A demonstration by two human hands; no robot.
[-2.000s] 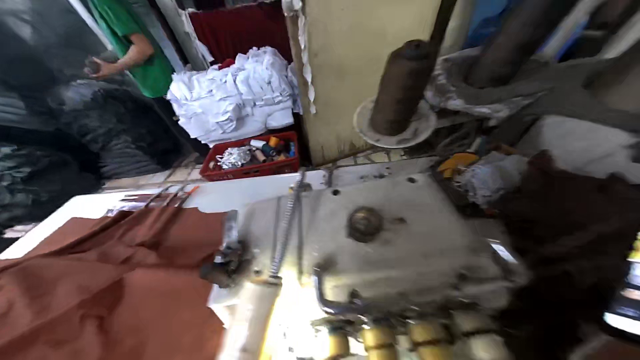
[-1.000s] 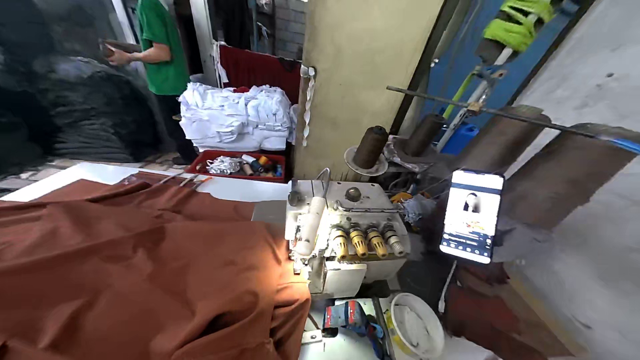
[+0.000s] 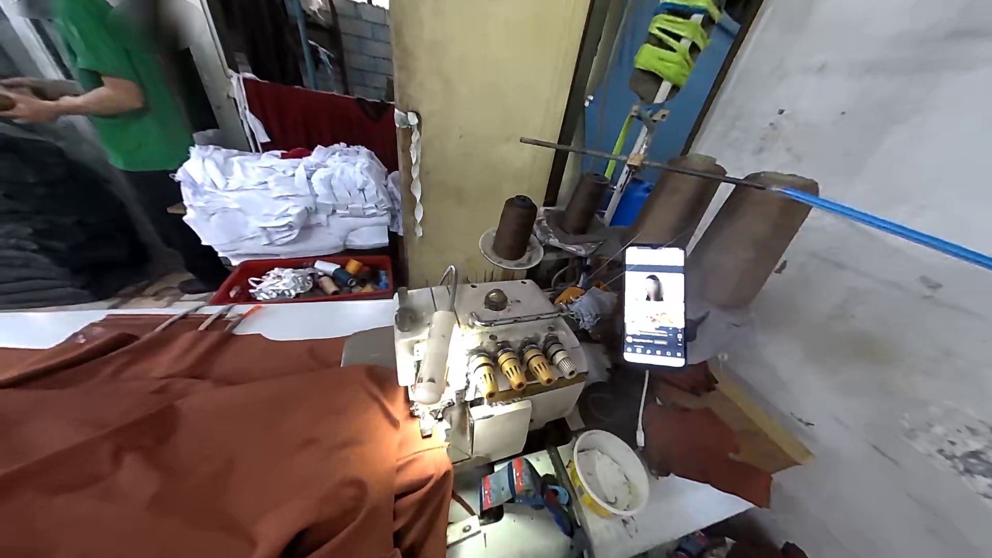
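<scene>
Neither my left hand nor my right hand shows in the head view. A white overlock sewing machine [image 3: 496, 306] stands mid-view, with yellow and white tension knobs [image 3: 511, 368] on its front and a lit lamp [image 3: 436, 349] at its left. Rust-brown fabric [image 3: 201, 449] covers the table on the left and reaches the machine's needle area. Right of the machine a phone [image 3: 655, 306] stands upright with its screen lit and a white cable below it. A white tub [image 3: 610, 473] sits at the table's front right, beside a blue-handled tool [image 3: 542, 496], partly hidden.
A red crate [image 3: 310, 279] of thread spools and a pile of white cloth [image 3: 287, 201] stand behind the table [image 3: 333, 314]. Large thread cones [image 3: 752, 240] and a metal rod [image 3: 659, 164] are at right. A person in green [image 3: 116, 101] stands back left.
The view has swung and shifted widely since the earliest frame. The person in green has hands farther left than in the frame before.
</scene>
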